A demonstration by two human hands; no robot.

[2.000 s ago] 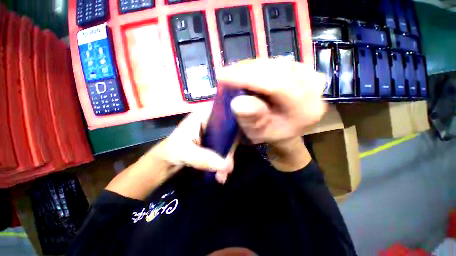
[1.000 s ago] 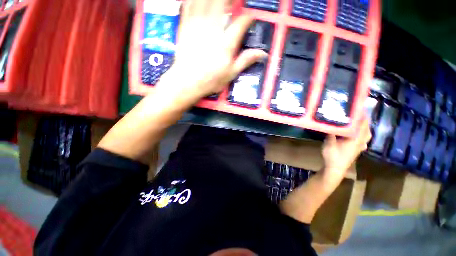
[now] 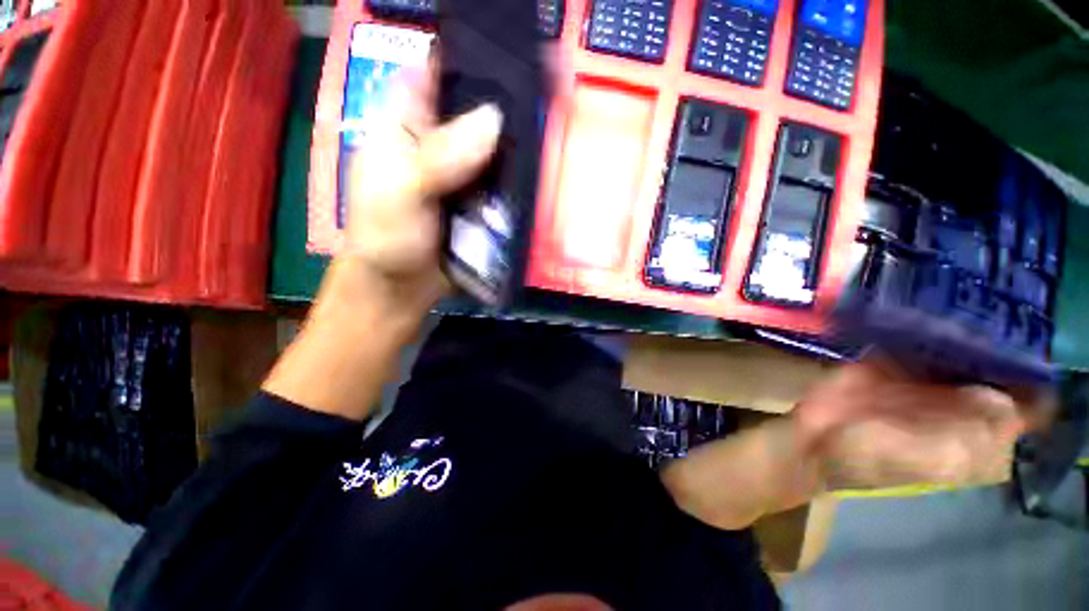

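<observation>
My left hand [image 3: 412, 197] holds an open-backed phone [image 3: 492, 143] up over the left part of the red foam tray [image 3: 597, 298]; its recess and pale label area show. My right hand [image 3: 914, 424], blurred, holds a dark blue back cover [image 3: 937, 340] at the right, near the black plastic tray [image 3: 896, 203]. In the foam tray's near row one slot is empty, and two open-backed phones [image 3: 695, 197] lie to its right. A phone with blue screen film [image 3: 364, 90] lies at the left, partly behind my left hand. Face-up keypad phones [image 3: 731, 42] lie in the far row.
A stack of red foam trays [image 3: 155, 155] stands at the left. Below the bench edge are cardboard boxes [image 3: 687, 368], some with black trays [image 3: 114, 400]. The green bench surface [image 3: 967, 60] shows at the upper right.
My left hand has lifted an open-backed phone from its slot. My right hand has left the foam tray's right edge, moved right and taken a back cover.
</observation>
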